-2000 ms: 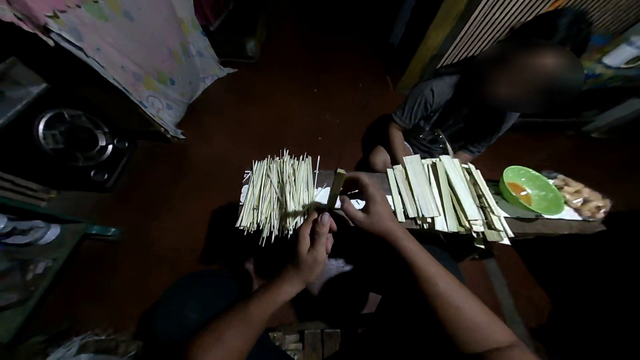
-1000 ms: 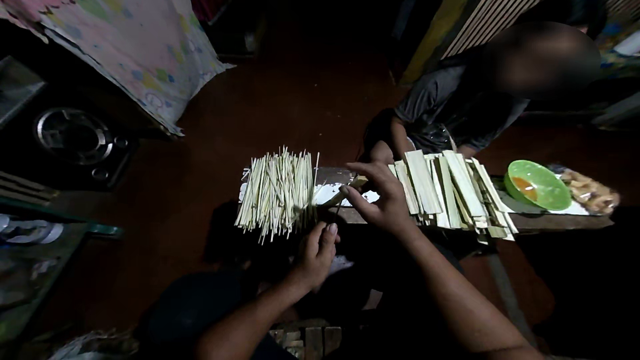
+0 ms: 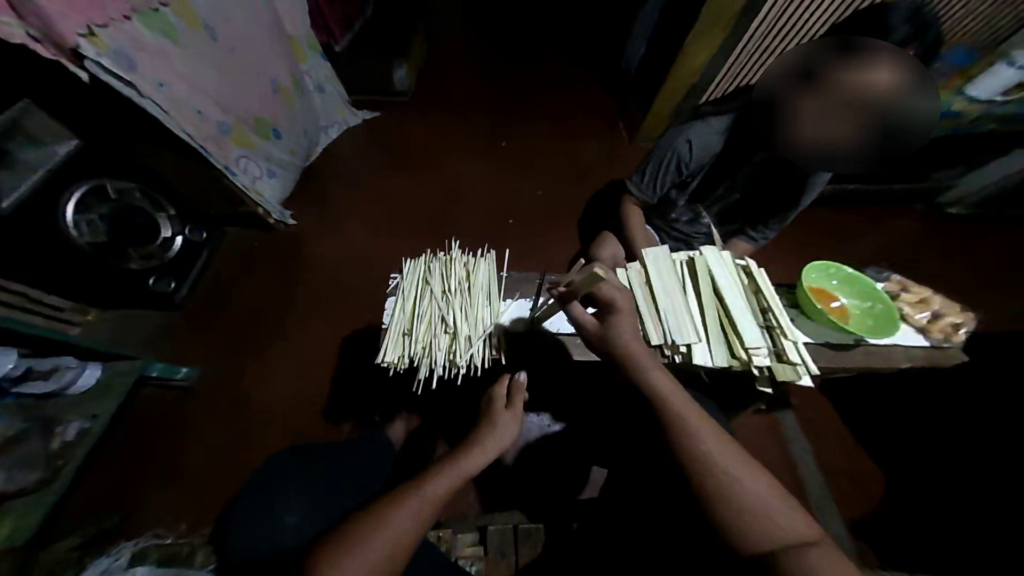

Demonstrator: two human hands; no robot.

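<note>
My right hand (image 3: 604,312) is over the wooden bench, its fingers closed on a short pale strip (image 3: 588,280) that looks like split bamboo or wood. My left hand (image 3: 504,408) is low beside the bench's near edge, fingers close together; whether it holds anything is too dark to tell. Left of my right hand, a heap of thin pale sticks (image 3: 444,312) lies across the bench. To its right, wider flat pale strips (image 3: 708,308) lie in a loose pile. A thin dark object (image 3: 538,298) stands out between the heap and my right hand.
A green plastic bowl (image 3: 868,304) with something orange inside stands at the bench's right end, beside a clear bag of brownish pieces (image 3: 932,312). Across the bench a person (image 3: 696,176) sits near the wide strips. A gas stove (image 3: 124,224) and patterned cloth (image 3: 232,96) are at the left.
My hands, close together two seconds back, are now apart. The right has moved rightward; the left has come down toward me.
</note>
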